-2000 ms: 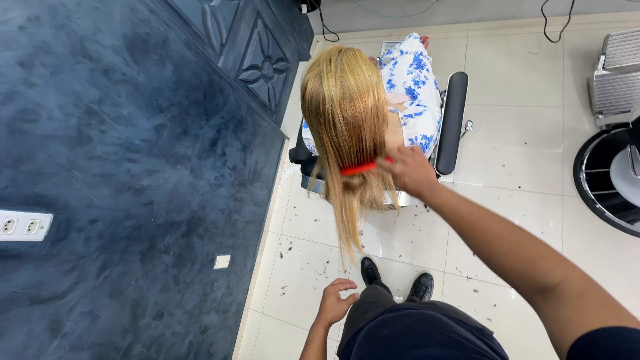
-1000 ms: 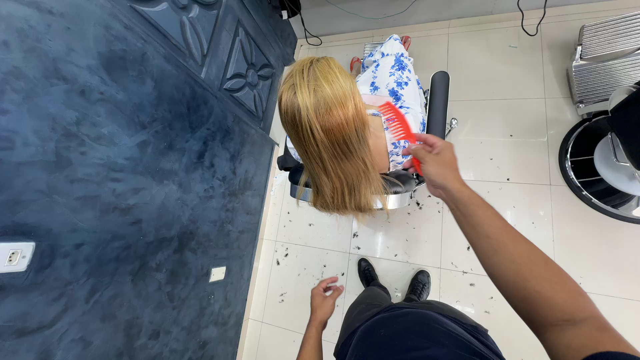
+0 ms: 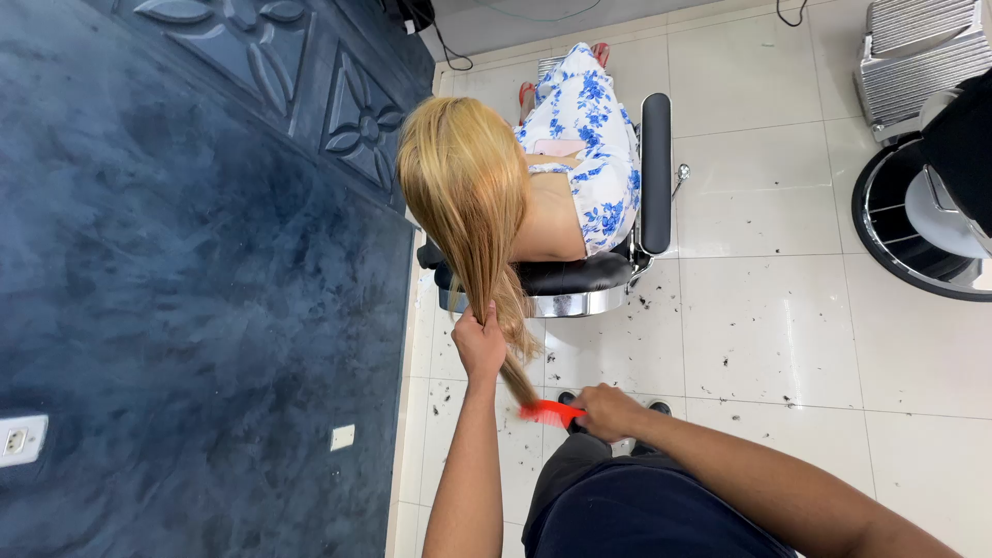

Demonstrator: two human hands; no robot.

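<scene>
A person in a white and blue floral dress point(image 3: 604, 209) sits in a black salon chair, seen from behind and above. Their long blond hair point(image 3: 465, 178) is drawn down toward me. My left hand point(image 3: 479, 341) is closed around a gathered length of it, just behind the chair back. Lower and to the right, my right hand point(image 3: 608, 412) grips a red wide-toothed comb point(image 3: 552, 413) by its handle. The comb's teeth are at the ends of the held hair, slightly blurred. Some looser hair hangs beside my left hand.
The chair's padded armrest point(image 3: 656, 174) stands to the right of the seated person. A dark blue textured wall point(image 3: 194, 294) runs along the left. Dark hair clippings lie scattered on the tiled floor point(image 3: 759, 325). Another chair's round base point(image 3: 876, 232) is at the far right.
My left hand has moved up from beside my legs and taken hold of the hair. My right hand has brought the comb from beside the person's shoulder down to the hair ends.
</scene>
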